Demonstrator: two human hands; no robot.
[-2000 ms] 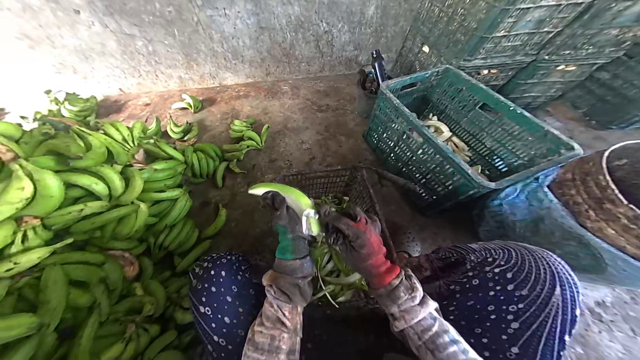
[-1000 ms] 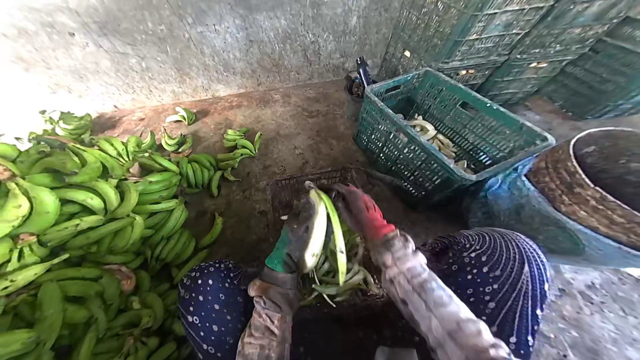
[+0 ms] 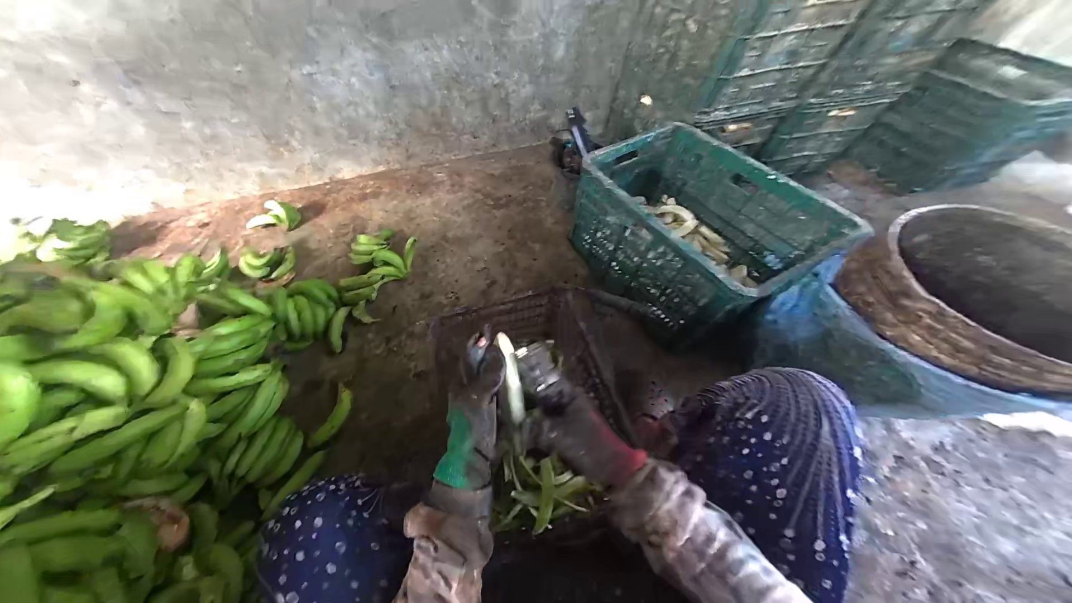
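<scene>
A partly peeled, pale banana (image 3: 512, 378) stands nearly upright between my gloved hands. My left hand (image 3: 477, 389), in a dark glove with a green cuff, grips it from the left side. My right hand (image 3: 557, 410), in a dark glove with a red cuff, is close against its right side; a small metallic thing (image 3: 526, 353) shows at its fingers, mostly hidden. Below both hands, green peel strips (image 3: 548, 490) lie in a dark plastic crate (image 3: 586, 335). Peeled pale bananas (image 3: 682, 224) lie inside a green plastic crate (image 3: 787, 176).
Many green banana bunches (image 3: 126, 368) cover the floor at left. A round woven basket (image 3: 879, 301) stands at right by blue sheeting (image 3: 796, 335). Stacked green crates (image 3: 804, 75) stand against the concrete wall (image 3: 377, 75), near a dark bottle-like object (image 3: 576, 138).
The banana showed much green skin two seconds ago; now it looks mostly pale. A long green peel strip that hung beside it one second ago is no longer at the banana.
</scene>
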